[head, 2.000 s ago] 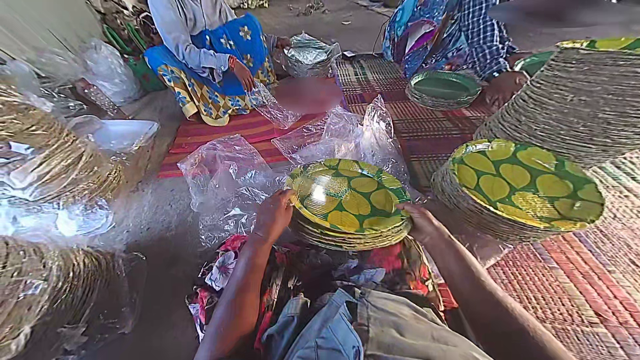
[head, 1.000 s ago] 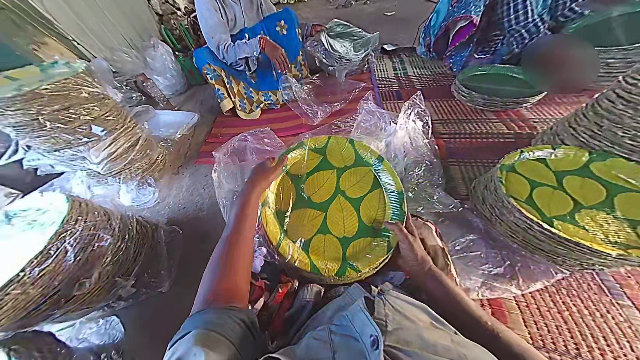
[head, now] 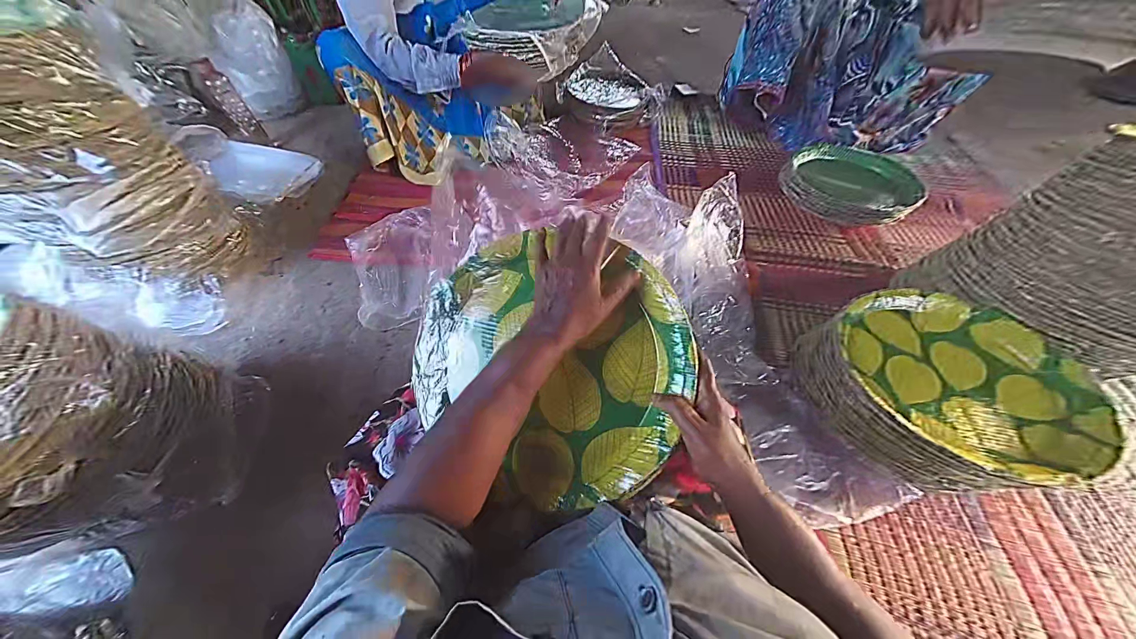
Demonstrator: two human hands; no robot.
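A stack of round green plates with a yellow leaf print [head: 568,390] stands tilted up over my lap, with clear plastic film around its left part. My left hand [head: 577,284] lies across the upper face of the stack, fingers apart and pointing to the far rim. At the right rim, my right hand [head: 706,426] grips the stack, thumb on the face and fingers behind the edge. Loose clear plastic bags [head: 710,240] lie crumpled just beyond the stack.
To the right stand a thick leaf-print plate stack [head: 985,390] and a taller stack [head: 1047,240]. Wrapped plate stacks [head: 98,169] are on the left. Ahead, one person handles film-covered plates [head: 532,40]; a person in patterned cloth is near green plates [head: 852,182] on a woven mat [head: 710,151].
My left hand has moved from the stack's left rim onto its upper face. The stack was lying flatter two seconds ago and now stands tilted. Plastic film now wraps its left part.
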